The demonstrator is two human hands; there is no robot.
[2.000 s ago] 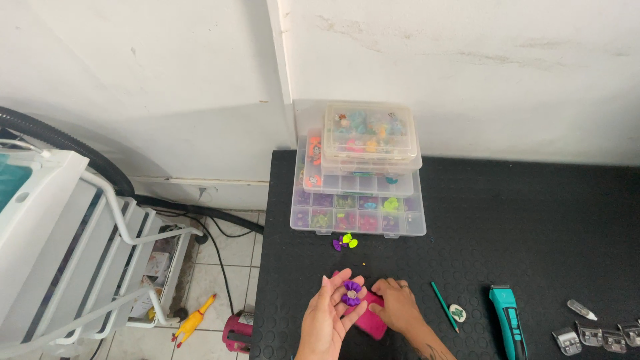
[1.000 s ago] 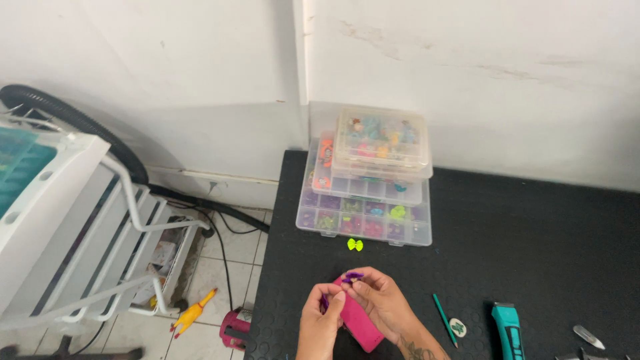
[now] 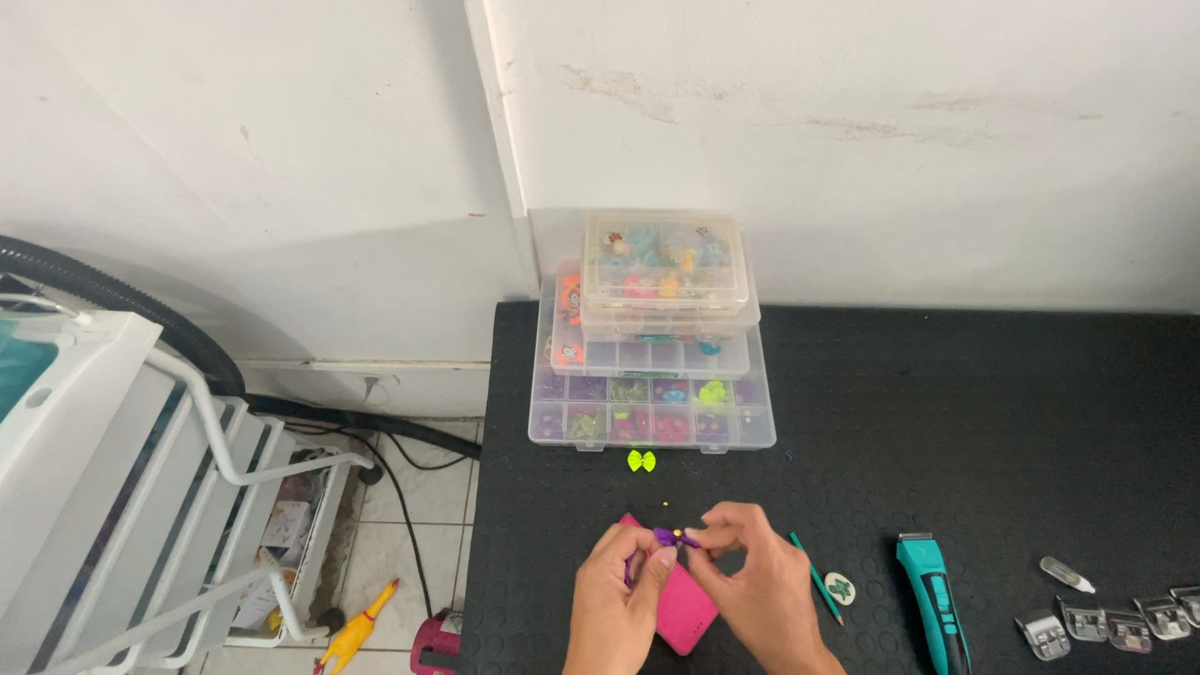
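My left hand [image 3: 619, 595] and my right hand [image 3: 755, 581] meet near the table's front edge, pinching a small purple bow [image 3: 677, 537] with a gold bead at its middle between their fingertips. Some more purple material shows among the left fingers, partly hidden. Beneath the hands lies a bright pink flat case [image 3: 684, 605], partly covered by them. Beyond it are a tiny gold bead [image 3: 666, 504] and a neon yellow bow [image 3: 641, 460]. A green pencil [image 3: 817, 578] and a round white piece with a green design [image 3: 840, 589] lie right of my right hand.
Clear plastic compartment boxes [image 3: 652, 444] of bows are stacked against the wall. At right lie a teal hair clipper [image 3: 932, 600], a small clear tube [image 3: 1067, 574] and several metal clipper blades [image 3: 1043, 636]. Left of the black table stand a white slatted trolley [image 3: 202, 450] and a yellow rubber chicken [image 3: 359, 630].
My hands have come together on the purple bow; two seconds ago my right hand lay on the pink case. The purple bow beside the yellow one is gone from there.
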